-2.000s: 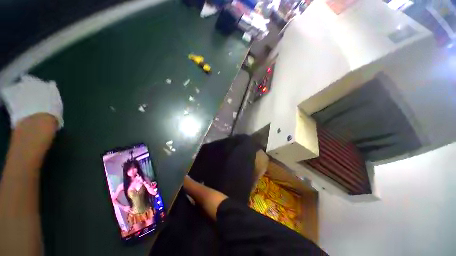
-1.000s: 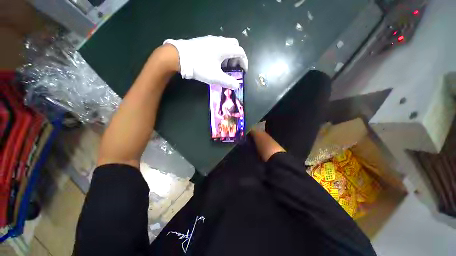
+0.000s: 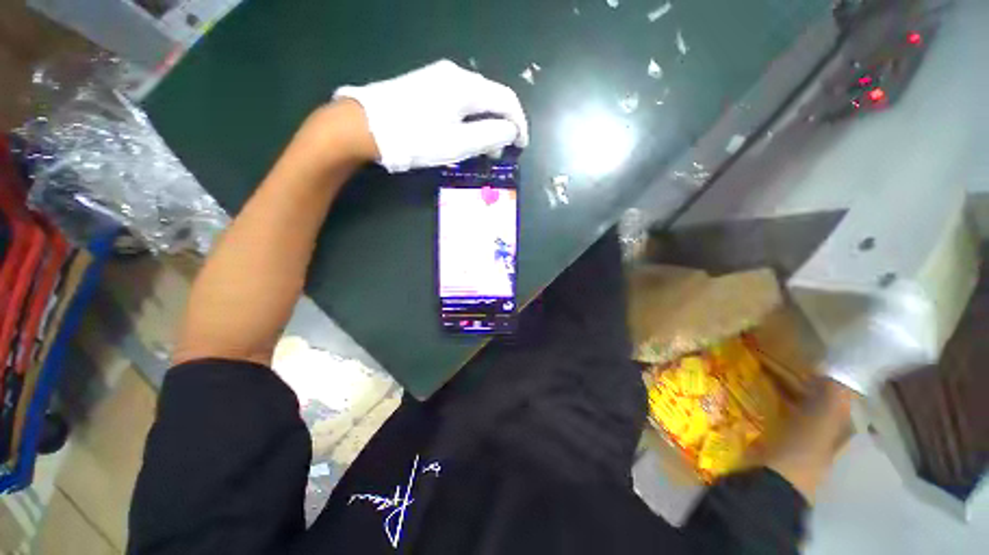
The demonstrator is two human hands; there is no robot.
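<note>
The smartphone [image 3: 477,244] lies on the green bench top with its lit screen facing up, showing a mostly white picture. My left hand [image 3: 439,117], in a white glove, is at the phone's top end with fingers curled; its fingertips meet or cover that end, and whether they grip it is unclear. My right hand [image 3: 873,341] is strongly blurred at the right, between the open carton and the machine. It looks white-gloved; its fingers and anything in them cannot be made out.
The carton [image 3: 689,309] beside my legs holds yellow-red packets [image 3: 705,407]. The off-white machine [image 3: 878,244] with red lights and a reddish-brown roller conveyor [image 3: 949,401] is at the right. Crumpled clear film [image 3: 119,168] and red stacks [image 3: 33,293] are at the left. Pale scraps dot the bench.
My right hand has moved from my lap out to the right, past the carton. The phone screen has changed from a figure to a mostly white picture. My left thumb no longer covers the screen.
</note>
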